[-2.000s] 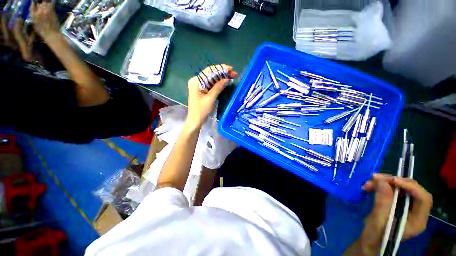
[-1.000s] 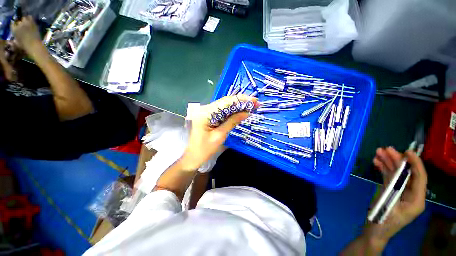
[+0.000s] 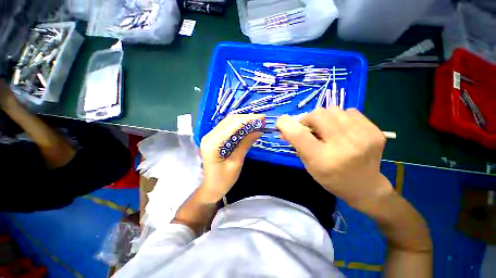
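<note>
My left hand is closed around several silver pins held side by side, their round ends facing up in a curved row. My right hand is shut on a slim hand tool; its pale handle end sticks out to the right of the hand. The tool's thin tip reaches the topmost pin end in my left hand; whether it touches is hard to tell. Both hands are over the near side of the blue tray, which holds many loose pins.
Red bin with metal pieces at right. Long rods lie between it and the tray. Clear parts box behind. Lidded case and parts tub at left. Another person's arm far left. Plastic wrapping below the bench edge.
My right hand has moved from the far right to beside my left hand, bringing the tool to the held pins. The left hand keeps its pins. The view has shifted to the right.
</note>
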